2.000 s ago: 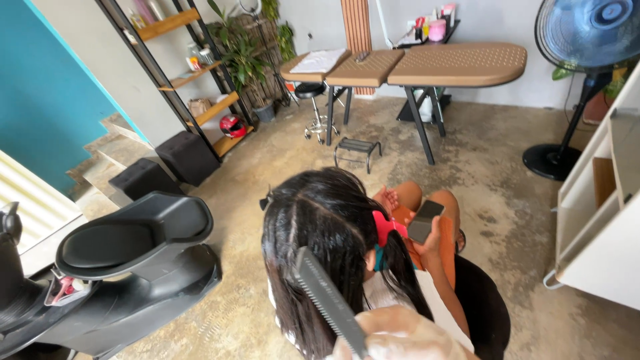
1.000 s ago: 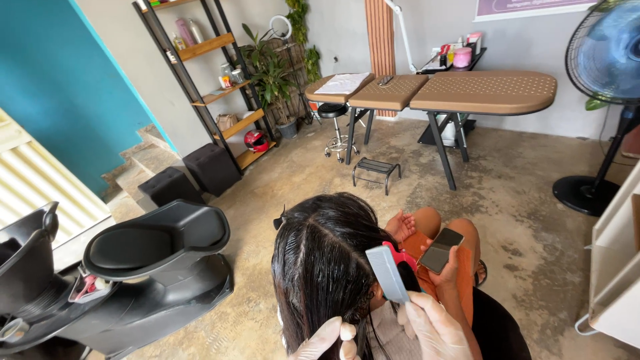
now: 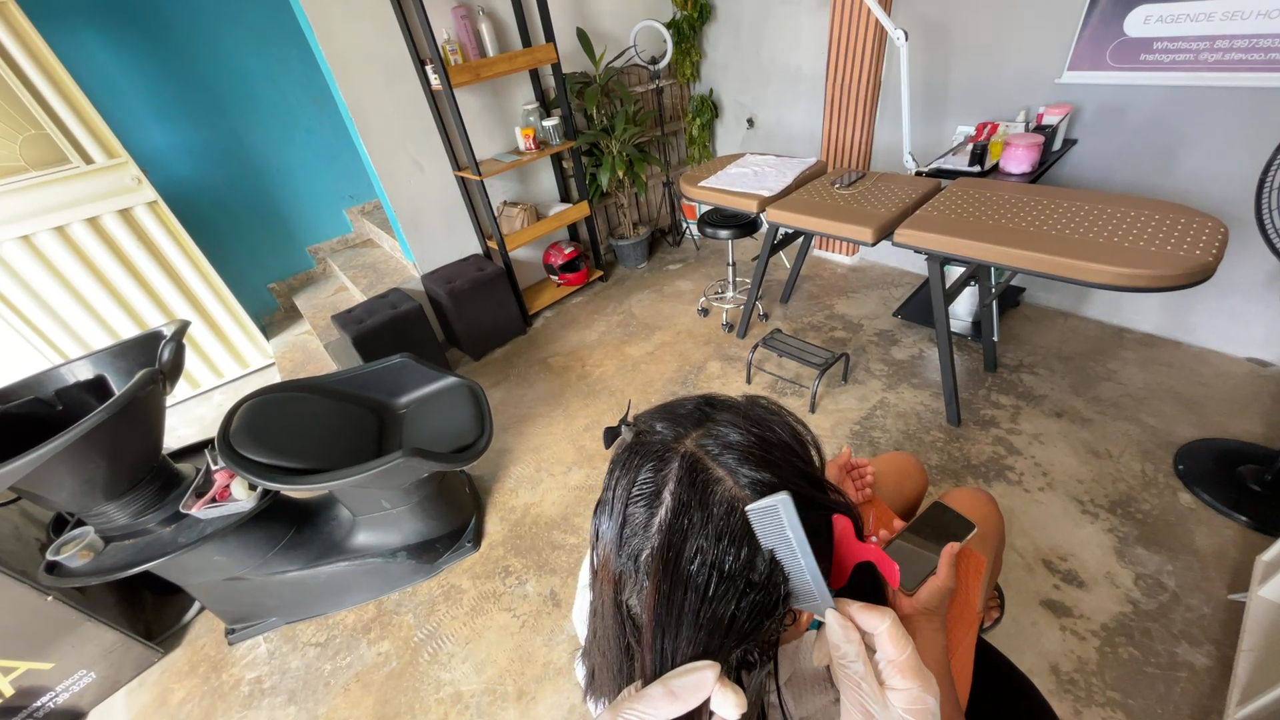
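Observation:
A seated person's dark, wet-looking hair [image 3: 690, 520], parted along the top, fills the lower middle of the head view. A black hair clip [image 3: 617, 428] sits at its left side. My right hand [image 3: 878, 655], in a pale translucent glove, grips a grey-blue fine-toothed comb [image 3: 790, 550] over the right side of the hair. At the bottom edge, my left hand [image 3: 680, 692], gloved too, lies against the hair lengths; its fingers are partly cut off, and whether they pinch any hair cannot be told. The seated person holds a smartphone [image 3: 928, 545] near a red item [image 3: 850, 550].
Black salon wash basins [image 3: 350, 430] stand at left, with a small tray of items [image 3: 220, 490]. Beyond the person are a black step stool [image 3: 797, 350], a brown padded table [image 3: 1060, 230], a wheeled stool [image 3: 729, 224] and a shelf unit [image 3: 500, 65]. A fan base [image 3: 1230, 480] stands at right.
My left hand, out of view two seconds ago, came into view a second ago and now sits lower at the frame's edge. The comb remains in my right hand, near the hair's right side.

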